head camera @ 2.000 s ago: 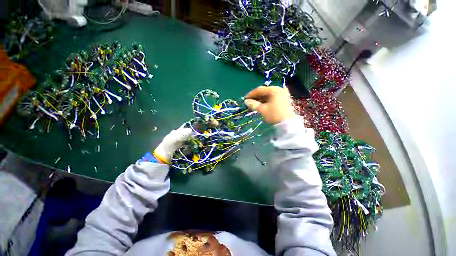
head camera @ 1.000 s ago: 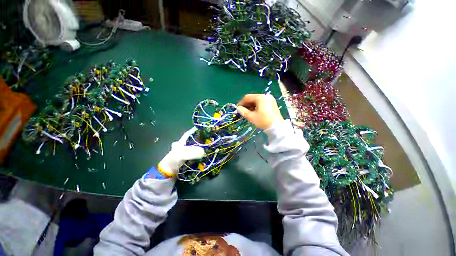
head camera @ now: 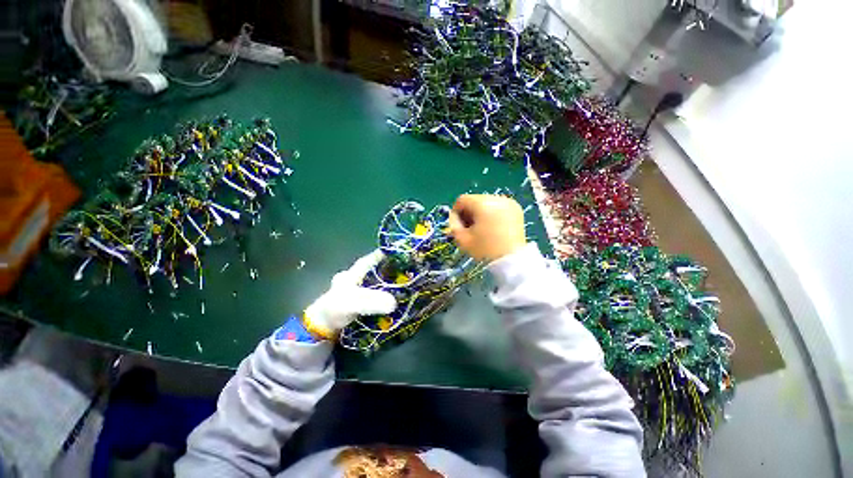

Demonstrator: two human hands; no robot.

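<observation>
A joined group of green ring circuit boards (head camera: pixel 404 245) with white and yellow lead wires and small yellow blocks lies on the green bench in front of me. My left hand (head camera: pixel 352 301), in a white knit glove with a yellow cuff, holds the group at its left side. My bare right hand (head camera: pixel 488 227) is at the upper right ring, with thumb and forefinger pinched together. What sits between those fingertips is too small and blurred to tell.
A board pile (head camera: pixel 173 201) lies at left, another (head camera: pixel 491 75) at the rear and a third (head camera: pixel 655 322) at right. Red components (head camera: pixel 603 210) are heaped at right rear. A fan (head camera: pixel 112 37), a power strip (head camera: pixel 251 51) and an orange object (head camera: pixel 28 210) are at left. Pale scraps dot the bench.
The camera view has shifted. My right hand has moved from beyond the board group's right edge in to its upper right ring. My left hand still holds the group, its thumb now lying across it.
</observation>
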